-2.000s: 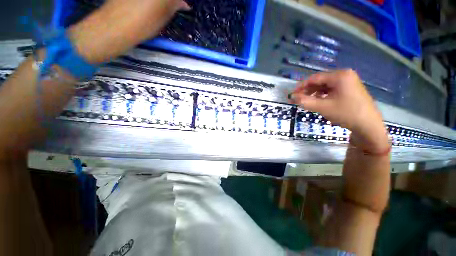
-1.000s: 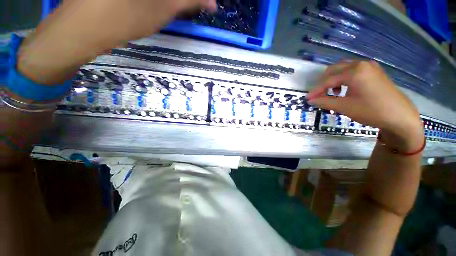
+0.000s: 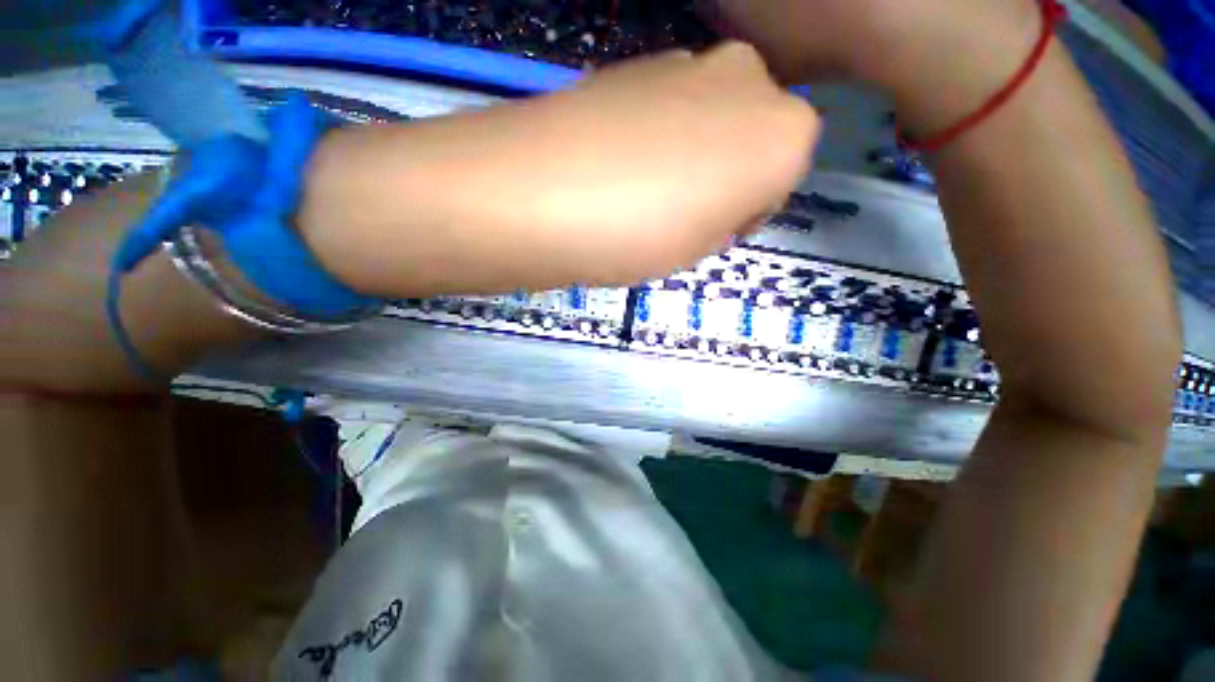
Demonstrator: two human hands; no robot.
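A long row of circuit board panels (image 3: 800, 324) with blue and black parts runs across the view. My left hand (image 3: 706, 160), with a blue strap at the wrist, is over the boards, its back to the camera. Its fingers are mostly hidden, so I cannot tell what it holds. My right hand (image 3: 813, 33) is at the top edge, by the blue bin (image 3: 400, 53) of loose black parts. It is blurred and cut off, and its fingertips are hidden.
Dark component strips (image 3: 826, 207) lie behind the boards, partly covered by my left hand. Clear tubes lie at the upper right. A grey metal rail (image 3: 533, 373) runs in front of the boards. A dark flat rectangle (image 3: 760, 456) lies on the front ledge.
My left hand has moved from the bin down and right over the boards. My right hand has moved from above the boards up and left to the bin. The view has shifted.
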